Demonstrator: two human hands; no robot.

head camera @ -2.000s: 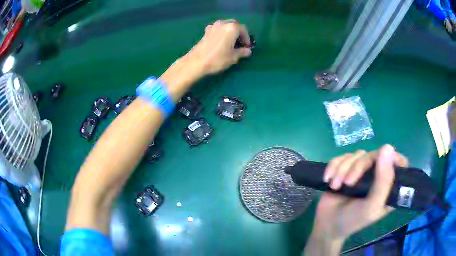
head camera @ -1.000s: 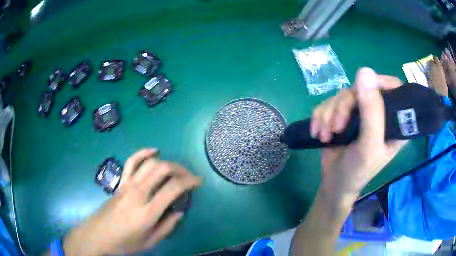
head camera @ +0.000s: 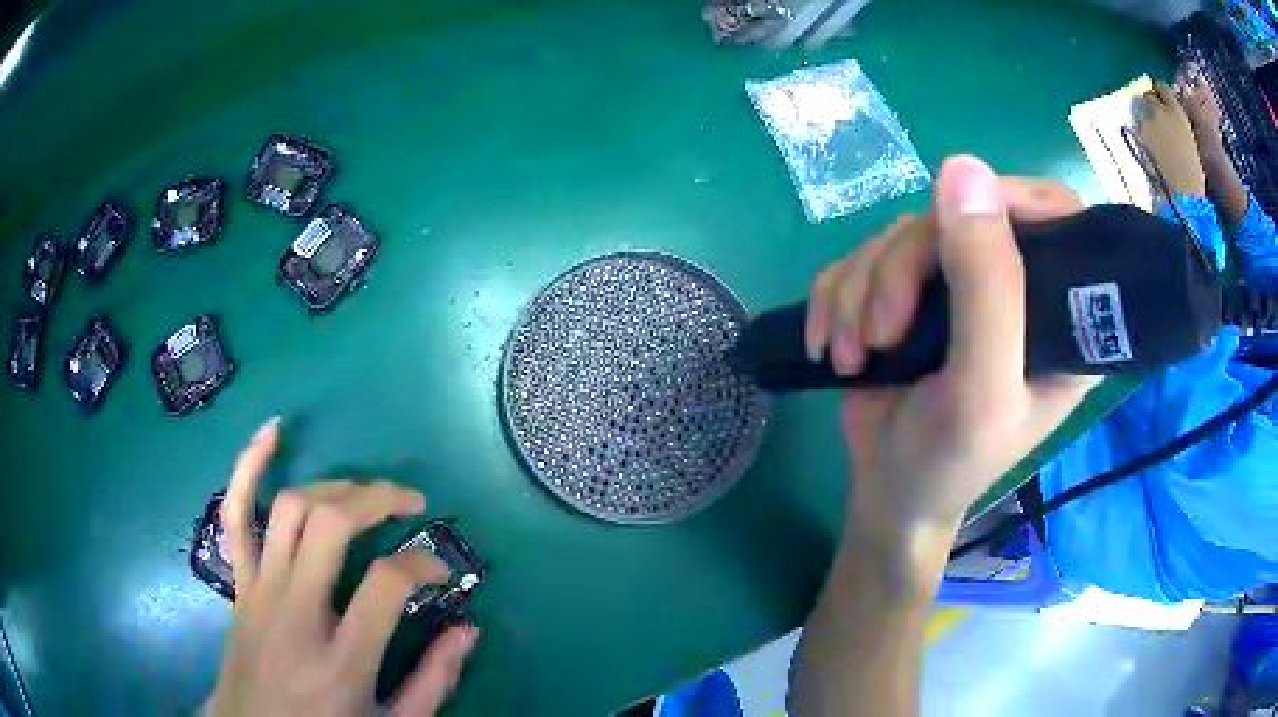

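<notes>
My right hand [head camera: 953,308] is closed around the black electric screwdriver [head camera: 1037,301]. Its nose is over the right edge of the round screw tray [head camera: 631,385]; the bit is not visible. My left hand [head camera: 330,588] is at the lower left, fingers spread, with thumb and a finger at a black device housing [head camera: 446,567] lying on the green bench; whether it grips the housing is not clear. A second housing [head camera: 215,546] lies under the outer fingers, partly hidden.
Several black housings [head camera: 330,258] lie at the upper left. A clear plastic bag [head camera: 838,137] lies beyond the tray, near the base of a metal post [head camera: 813,17]. A neighbouring person's hands [head camera: 1177,133] rest by a paper sheet [head camera: 1114,140] at right.
The view has shifted, with tray and housings now further left. My left hand has opened its fingers and uncovered the near housing. My right hand still holds the screwdriver at the tray.
</notes>
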